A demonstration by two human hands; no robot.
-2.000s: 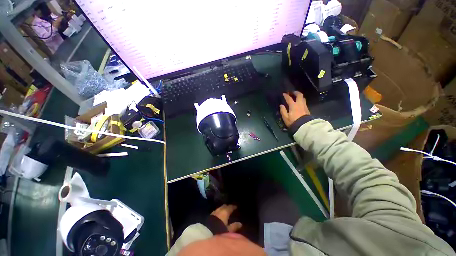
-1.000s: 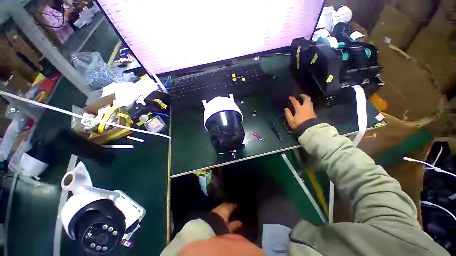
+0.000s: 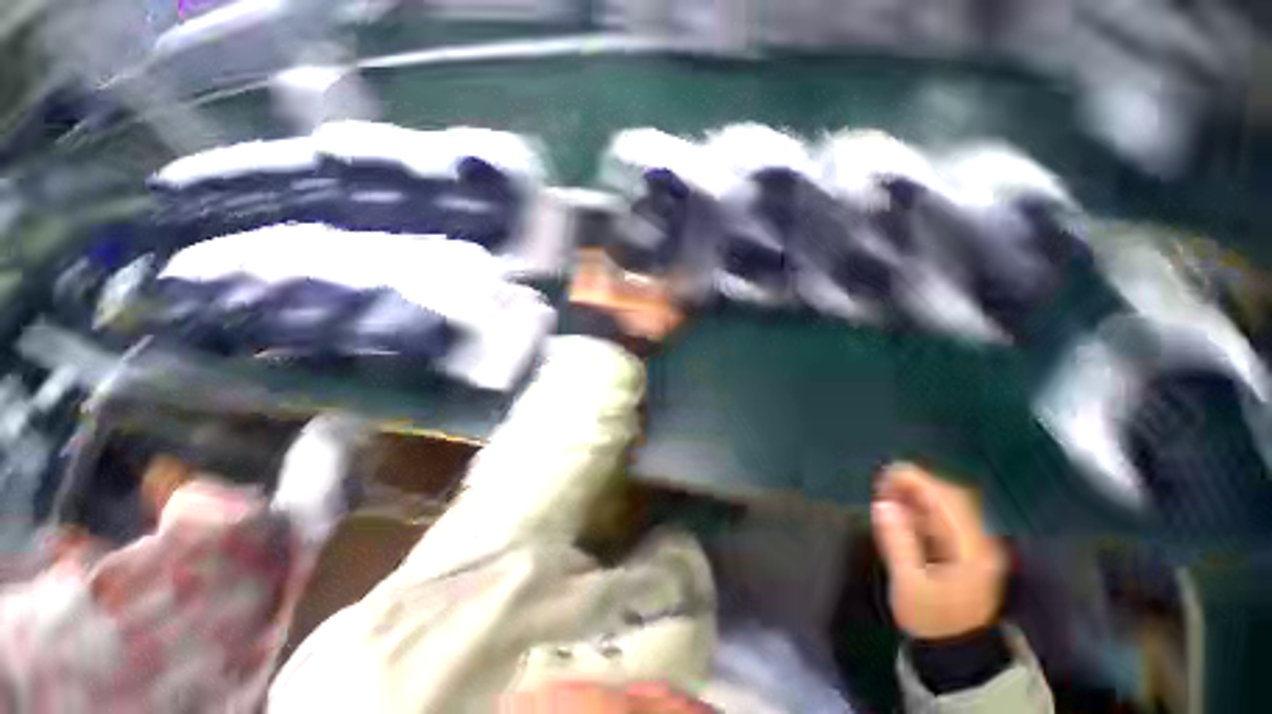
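The view is strongly blurred. Dome cameras with white caps and dark ball heads stand in rows on the green bench, one group (image 3: pixel 321 258) at left and another (image 3: pixel 837 230) at centre right. My left hand (image 3: pixel 624 296) reaches to the near left end of the centre-right group, at or against the first camera (image 3: pixel 663 209); blur hides its fingertips and whether it grips. My right hand (image 3: pixel 942 551) is raised at the bench's front edge, fingers loosely bent, with nothing visible in it.
A larger white-and-black camera (image 3: pixel 1102 405) lies at the right. A person in pink patterned clothing (image 3: pixel 202 600) is at the lower left, close to the bench edge. The green bench top (image 3: pixel 781 398) runs across the view. Blurred white items are at the back.
The view has swung from the monitor and keyboard to the camera rows. My left hand has come up from my lap to the cameras. My right hand has left the mouse area.
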